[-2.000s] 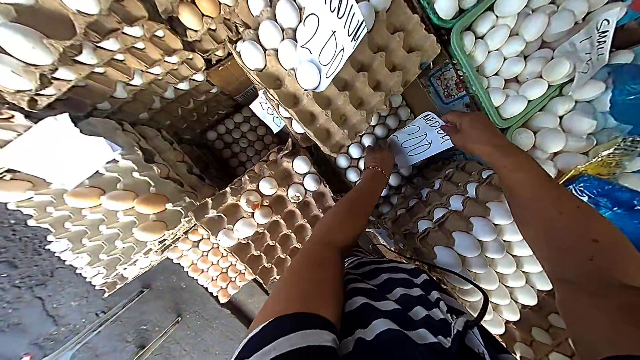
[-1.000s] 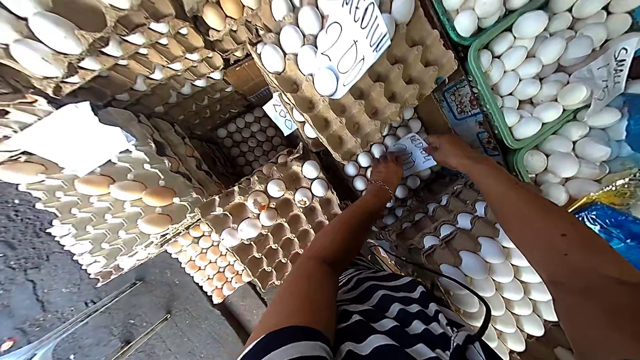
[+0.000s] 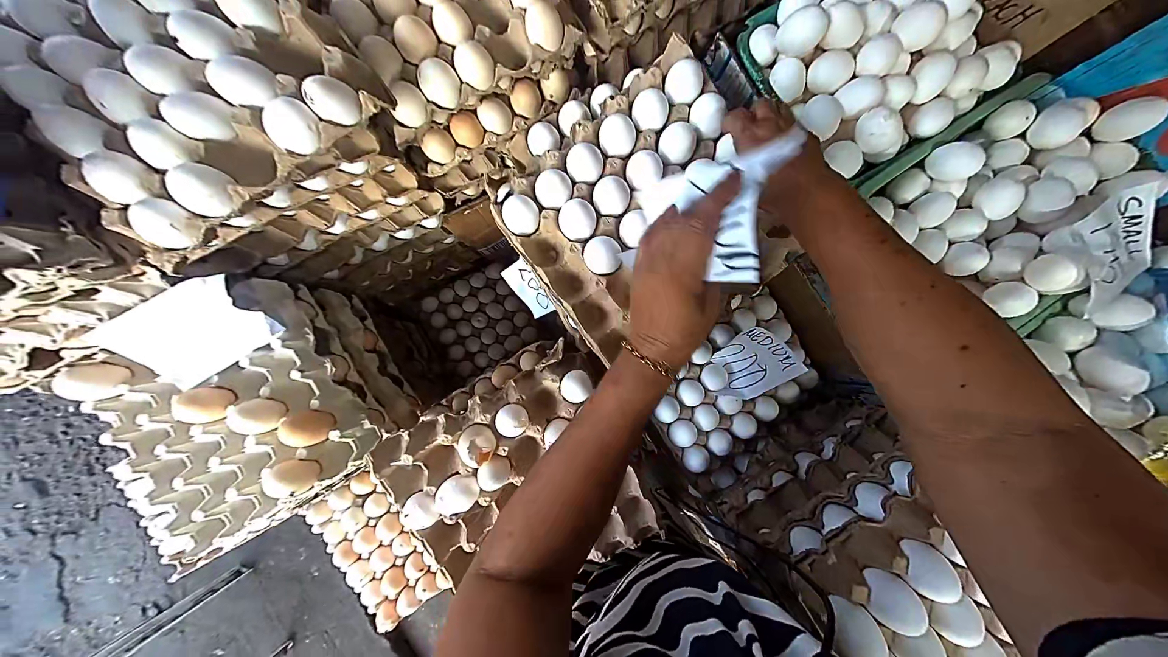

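White eggs (image 3: 584,164) fill much of an upper cardboard egg tray (image 3: 547,255). Over that tray my right hand (image 3: 776,151) grips the upper corner of a white paper sign (image 3: 737,228) with dark marks. My left hand (image 3: 680,274), with a bracelet at its wrist, lies against the sign's left side; blur hides whether its fingers pinch it. Below them, a second handwritten paper sign (image 3: 757,363) rests on white eggs (image 3: 689,392) in a lower tray, touched by neither hand.
Green crates (image 3: 949,128) of white eggs stand at the right, one with a paper sign (image 3: 1109,242). Stacked egg trays (image 3: 219,447) stand at the left, one bearing a blank-looking paper (image 3: 187,328). Brown eggs (image 3: 383,557) sit low beside grey pavement (image 3: 55,547).
Both hands have left the lower sign, which now lies on the lower eggs, and moved up to the upper tray's sign. That sign earlier lay on the upper tray, untouched.
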